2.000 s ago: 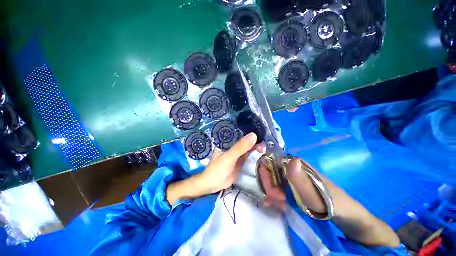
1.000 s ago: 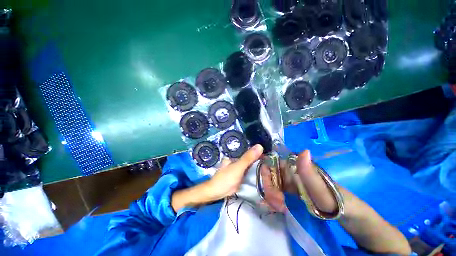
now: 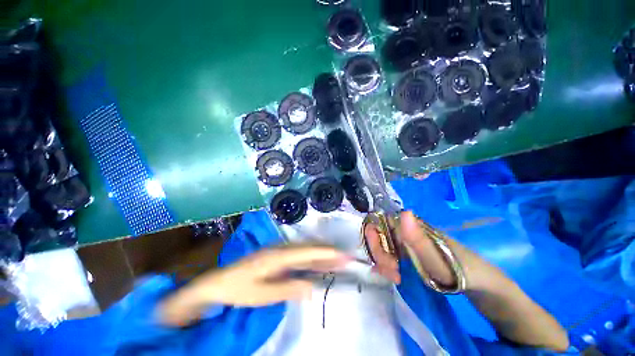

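A film-backed sheet of round black parts [image 3: 311,156] lies at the front edge of the green bench, in rows. My right hand [image 3: 418,257] holds the scissors [image 3: 376,182] by their gold-and-silver loops. Their long blades lie along the right side of the sheet and look nearly closed. My left hand [image 3: 264,274] is blurred, below the sheet and off it, over the white apron; whether it holds anything is unclear. Single cut pieces [image 3: 362,74] lie just above the blade tips.
A group of black parts in film [image 3: 461,82] lies on the bench at the right. A blue perforated strip [image 3: 127,170] and a dark glossy stack [image 3: 35,153] are at the left. A white crumpled bag [image 3: 56,284] hangs below. Blue-clothed sleeves [image 3: 578,215] show at the right.
My left hand has let go of the sheet's lower edge and moved down and left. The scissors stay in my right hand beside the sheet. The view has shifted slightly.
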